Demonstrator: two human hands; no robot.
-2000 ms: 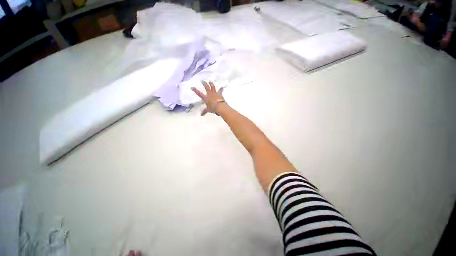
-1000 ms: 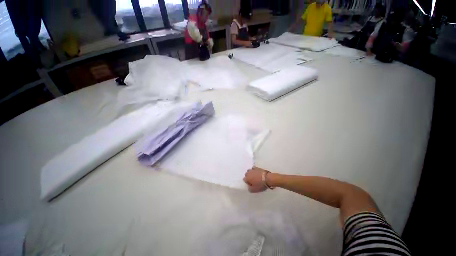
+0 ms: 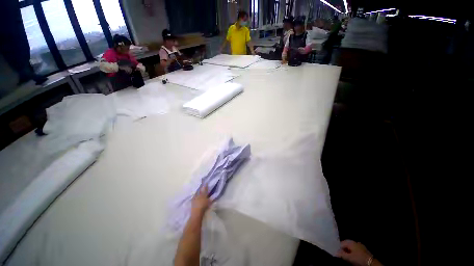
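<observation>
A thin white sheet [image 3: 283, 192] lies across the near right part of the table and hangs over its right edge. My right hand [image 3: 355, 253], low at the right beyond the edge, pinches the sheet's corner. A crumpled lilac sheet [image 3: 227, 163] lies at the white sheet's left side. My left hand [image 3: 201, 200] is on the lilac sheet's near end; its fingers are partly hidden, so I cannot tell whether it grips or only presses.
The long white table [image 3: 150, 166] carries a long folded white length [image 3: 49, 179] at left, a shorter one [image 3: 214, 100] mid-table and loose white sheeting [image 3: 83, 115] at far left. Several people stand around the far side. Dark floor [image 3: 384, 171] lies at right.
The view has turned right. My right hand has drawn the white sheet's corner right, past the table edge. The lilac sheet has moved away from the long folded length. My left hand has come into view.
</observation>
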